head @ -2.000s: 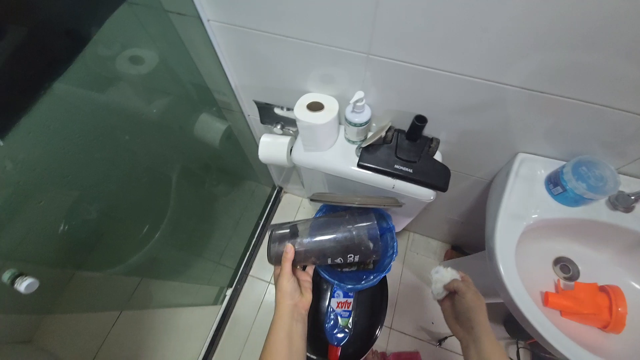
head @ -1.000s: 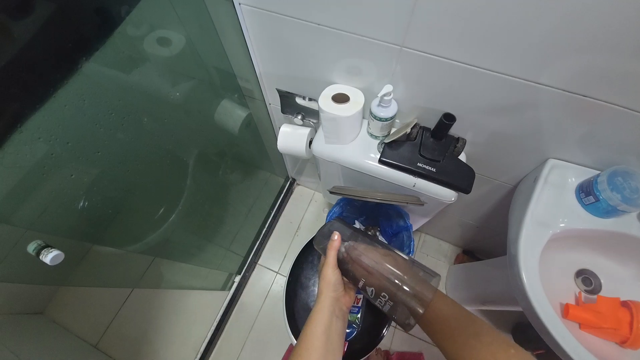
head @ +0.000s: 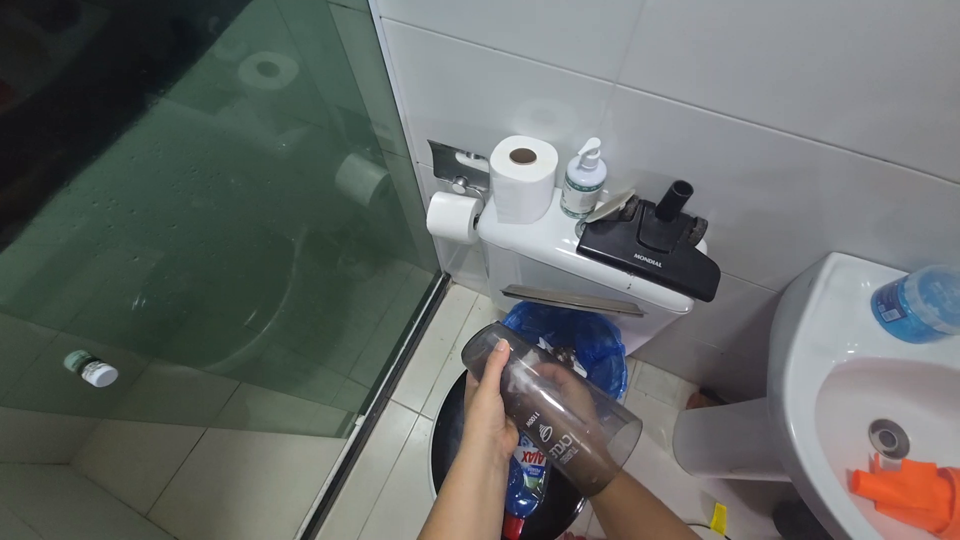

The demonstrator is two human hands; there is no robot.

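A smoky transparent vacuum cleaner dust canister (head: 551, 420) lies tilted in my left hand (head: 491, 409), whose thumb rests on its upper side near the left end. My right hand (head: 566, 394) reaches inside through the open lower right end, seen through the plastic, with a white wad (head: 521, 375) at its fingertips against the inner wall. Behind the canister stands a bin lined with a blue plastic bag (head: 607, 345), with bits of waste inside. Below lies a blue Ajax bottle (head: 525, 480) with a red cap, over a round black surface (head: 450, 420).
The toilet tank (head: 517, 259) bears a toilet roll (head: 525, 180), a pump bottle (head: 583, 184) and a black Mondial floor nozzle (head: 649, 247). At right, the sink (head: 802, 375) holds an orange plastic part (head: 907, 491), with a blue tub (head: 915, 304) on its rim. A glass shower panel (head: 225, 225) stands left.
My right hand, outside the canister with a white wad two seconds ago, is now inside it. The canister has turned so its right end points down and right.
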